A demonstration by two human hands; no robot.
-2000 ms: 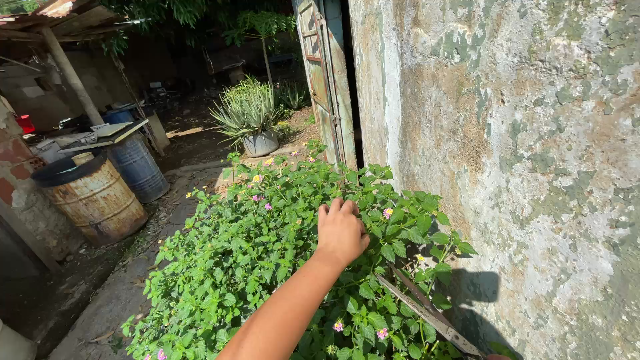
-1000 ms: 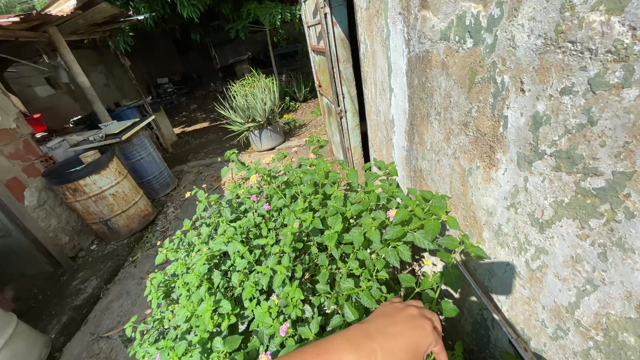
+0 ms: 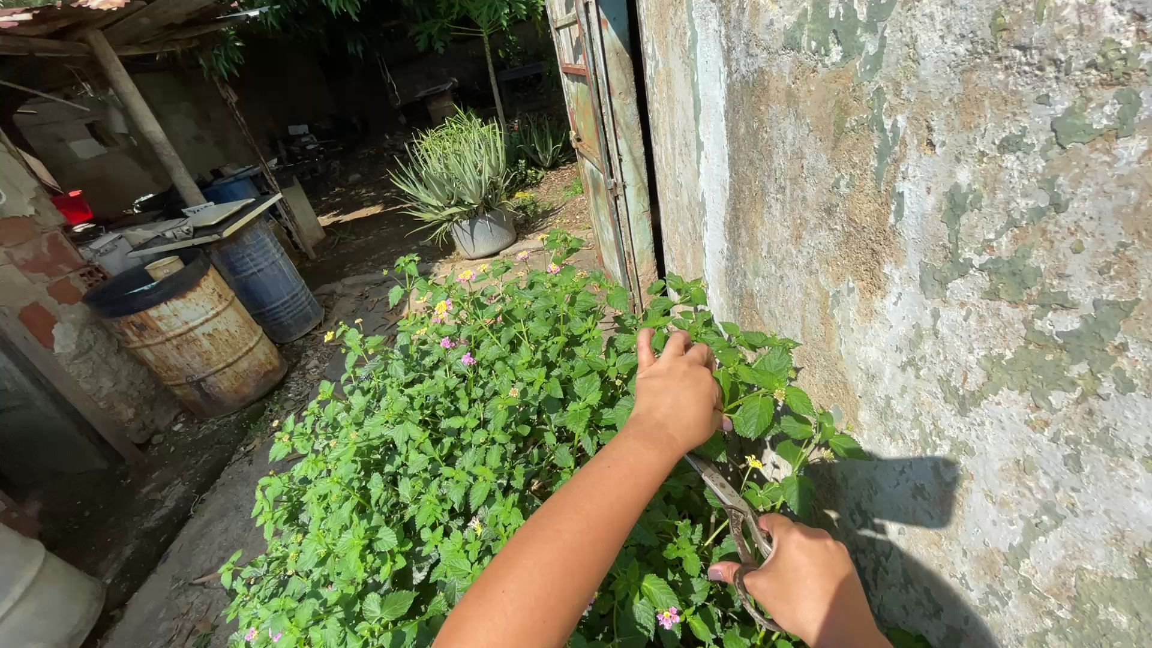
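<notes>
A leafy lantana bush [image 3: 432, 432] with small pink and yellow flowers fills the middle of the head view. My left hand [image 3: 677, 387] reaches into its upper right part, fingers curled down among the leaves; whether they grip a stem is hidden. Below and to the right, my right hand [image 3: 796, 571] holds metal garden shears [image 3: 733, 499] by the handles. The blades point up and left toward my left hand, their tips hidden behind it and the foliage.
A weathered wall [image 3: 972, 270] rises close on the right, beside a rusty metal door [image 3: 598, 135]. A rusty drum [image 3: 193, 333] and a blue drum [image 3: 265, 283] stand at the left. Farther back is a potted aloe-like plant [image 3: 459, 175]. A pale container [image 3: 40, 594] sits lower left.
My left hand has moved up from the bush's lower right, where it was one second ago. My right hand and the shear handles now show more fully.
</notes>
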